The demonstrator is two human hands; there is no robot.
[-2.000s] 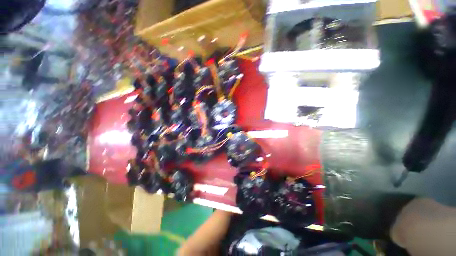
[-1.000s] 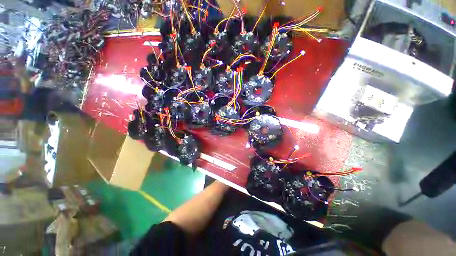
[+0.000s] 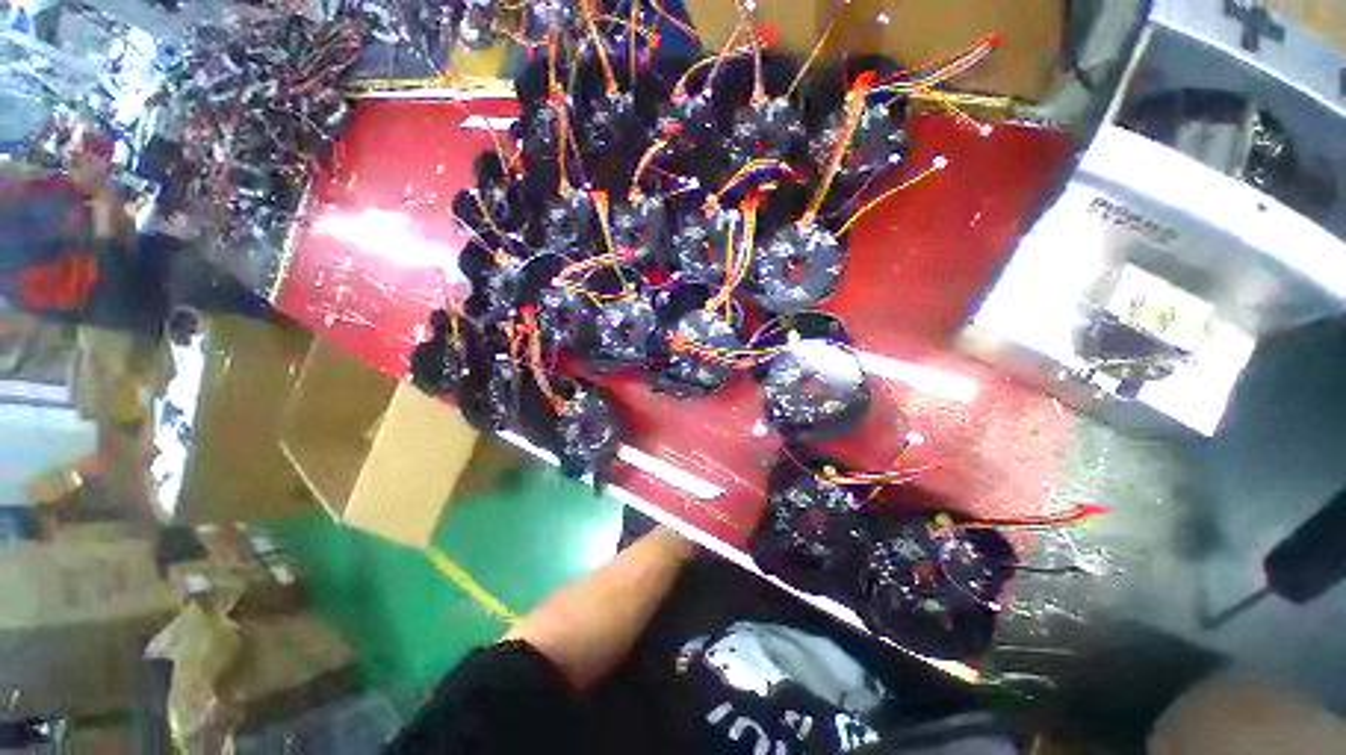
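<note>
Black round motor units (image 3: pixel 816 390) with silvery disc faces and thin red, yellow and orange lead wires (image 3: pixel 746 236) stand in uneven rows on the red bench (image 3: pixel 945 221). Two units lie near the bench's front edge at the right. My left forearm reaches up to the bench's front edge at bottom centre; the hand is hidden below that edge. At the bottom right, a blurred patch of my right arm shows, cut off by the frame; no right hand is visible.
A white screw feeder (image 3: pixel 1100 273) stands at the right. A black electric screwdriver (image 3: pixel 1311 549) is near the right edge, tip toward the lower left. An open cardboard box (image 3: pixel 406 465) is left of the bench, above green floor. Tangled wired parts fill the upper left.
The view has turned and steadied, so the bench now looks tilted and the screwdriver sits lower right. Since a second ago everything has shifted slightly right. My left forearm still ends at the bench edge.
</note>
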